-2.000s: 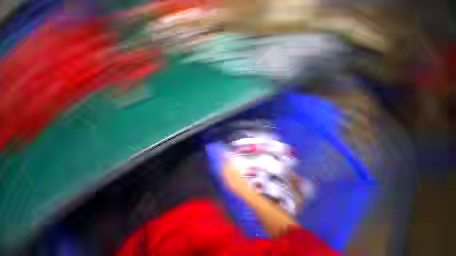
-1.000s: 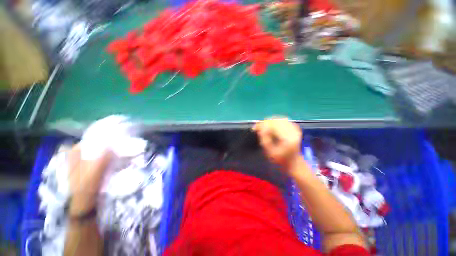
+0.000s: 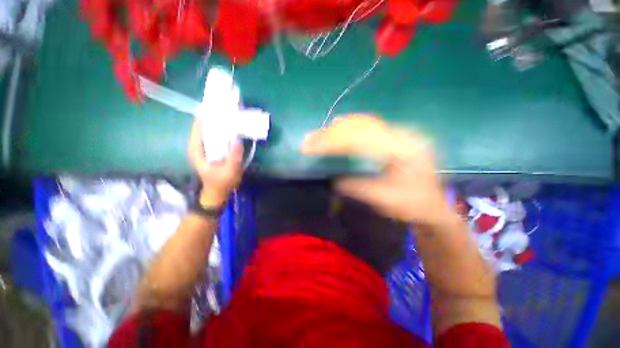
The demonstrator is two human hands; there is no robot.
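Observation:
My left hand is shut on a round white housing, seen edge-on above the bench near its front edge. A white block-like part and a white cable stick out from the housing. My right hand is to the right over the bench edge, blurred, with thumb and fingers apart and nothing seen in it. A thin lead wire runs from a red disc down to near its fingertips; whether they touch it is unclear. More red discs lie heaped at the back of the green bench.
A blue crate of white housings stands below the bench at left. Another blue crate at right holds white housings with red discs. A grey-green cloth and small metallic parts lie at the back right.
My left hand has come up from the left crate to the bench with the white housing. My right hand has opened. The view has moved closer to the bench.

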